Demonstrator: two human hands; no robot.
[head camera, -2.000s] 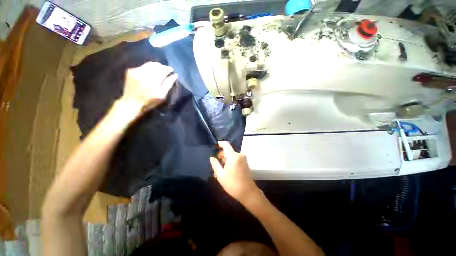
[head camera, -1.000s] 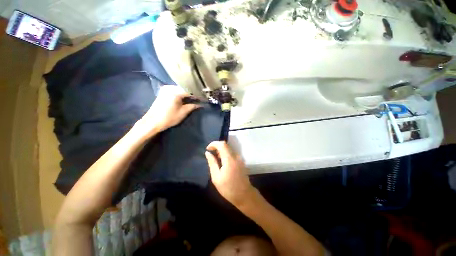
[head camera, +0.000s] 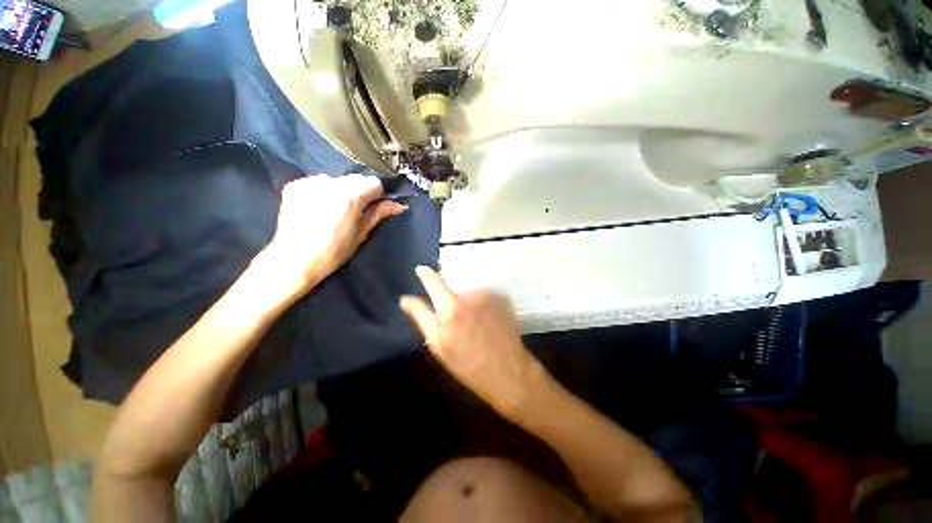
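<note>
A large dark navy garment piece (head camera: 153, 235) lies left of the needle, its right edge running down from the presser foot (head camera: 434, 174). My left hand (head camera: 327, 220) pinches a fold of the cloth just left of the foot. My right hand (head camera: 465, 327), slightly blurred, is at the cloth's right edge below the foot, thumb and forefinger apart. The white sewing machine head (head camera: 552, 92) has black grimy spots. The needle tip is too small to make out.
The white machine bed (head camera: 613, 268) with a dark slit extends right to a bobbin tray (head camera: 823, 248). A phone (head camera: 29, 28) lies at the top left, beside brown board (head camera: 31, 337). A dark blue basket (head camera: 761, 347) is below the bed.
The view has shifted closer to the machine. My left hand has moved from higher on the cloth to beside the foot. My right hand has let go of the edge and its fingers have opened.
</note>
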